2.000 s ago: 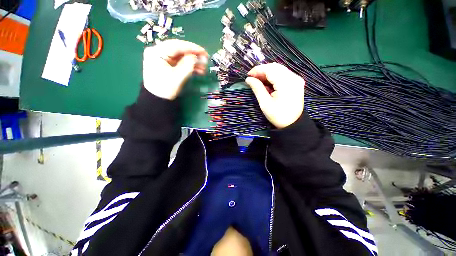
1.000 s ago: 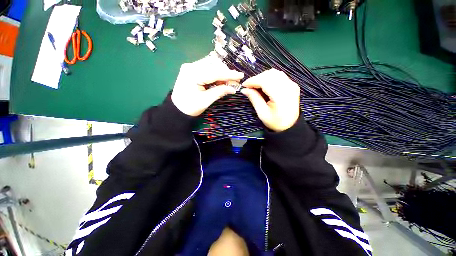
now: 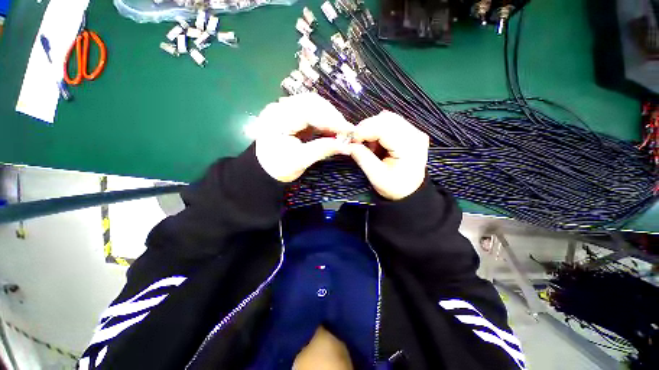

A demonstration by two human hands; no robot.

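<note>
My left hand [image 3: 298, 137] and my right hand [image 3: 394, 153] are bare and meet fingertip to fingertip over the cable bundle. My left hand pinches a small silvery connector [image 3: 346, 138], mostly hidden by the fingers. My right hand pinches a black cable end at the connector; whether it is seated inside cannot be told. Black cables [image 3: 520, 162] fan out to the right, with bare ends partly under my hands. Cables with fitted connectors [image 3: 339, 63] lie just beyond. Loose connectors [image 3: 196, 36] lie at the upper left.
A clear bag [image 3: 162, 13] of connectors is at the far edge. Orange-handled scissors [image 3: 85, 56] lie beside a white paper strip [image 3: 45, 76] with a pen. A dark machine [image 3: 415, 22] stands beyond the cables. Black cables [image 3: 607, 300] hang below the bench at right.
My left hand has moved right from beside the bundle to meet my right hand, and the fingertips stay together. The view has shifted, so the bench items appear further left.
</note>
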